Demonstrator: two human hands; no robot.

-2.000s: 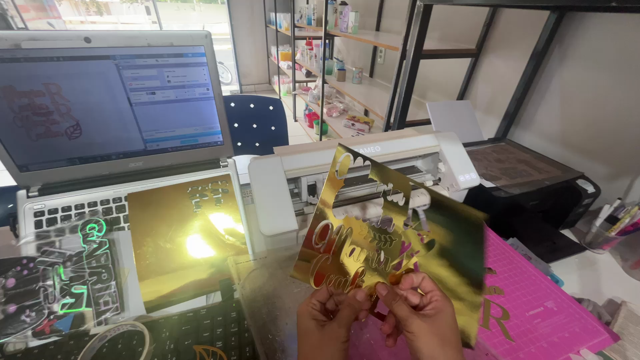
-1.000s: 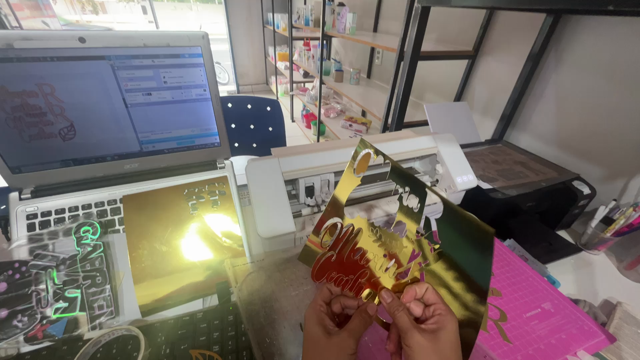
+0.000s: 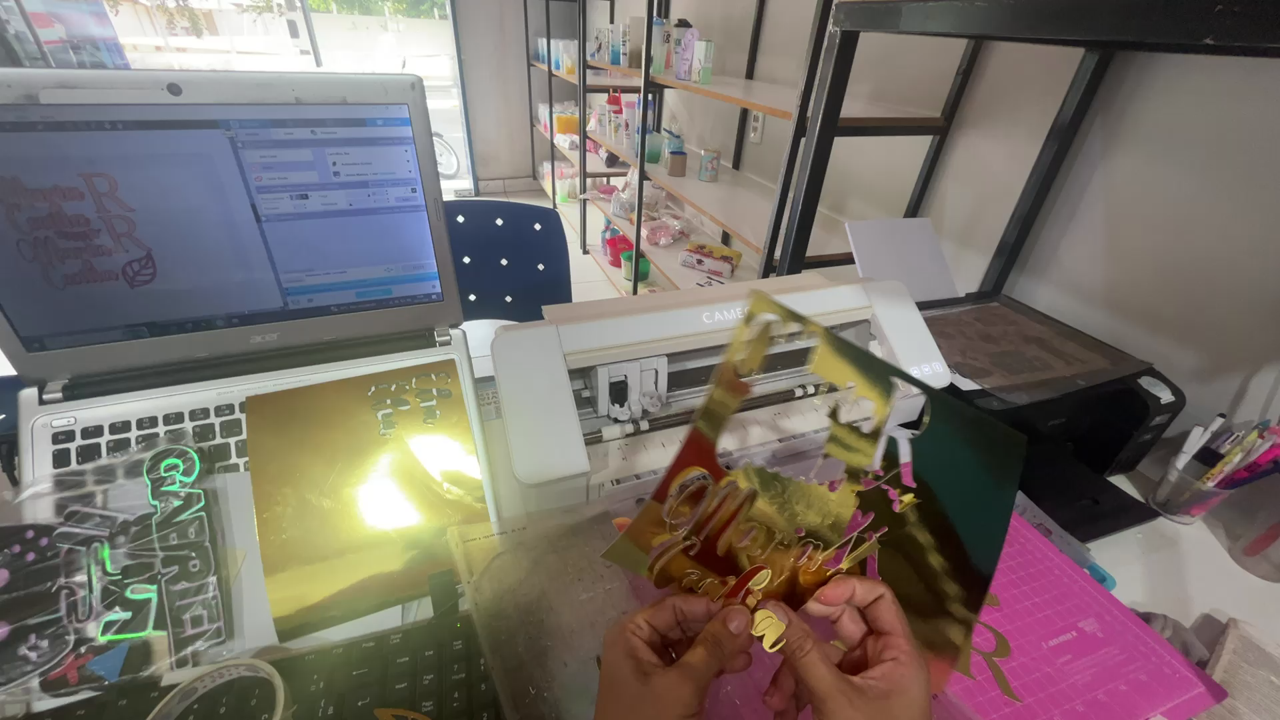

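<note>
A gold mirror-finish sheet (image 3: 960, 480) with cut-out script lettering is held up at the lower middle, tilted. My left hand (image 3: 680, 645) pinches its bottom edge and part of the cut lettering between thumb and fingers. Close beside it, my right hand (image 3: 850, 650) has thumb and fingertips on a small gold cut piece (image 3: 768, 630) at the same edge. Gold cut-out letters (image 3: 992, 660) lie on a pink gridded cutting mat (image 3: 1070, 620) right of my hands. The parts of the fingers behind the sheet are hidden.
A laptop (image 3: 230, 345) stands at left, a second gold sheet (image 3: 350, 560) on it. Behind the hands is a white cutting machine (image 3: 545, 420). A black keyboard (image 3: 400, 660), tape roll (image 3: 225, 690) and bagged cut-outs (image 3: 170, 570) lie lower left; a black printer (image 3: 1060, 390) and pen cup (image 3: 1190, 490) stand right.
The held sheet has shifted and tilted, and a small gold piece now stands out from its bottom edge between my fingertips.
</note>
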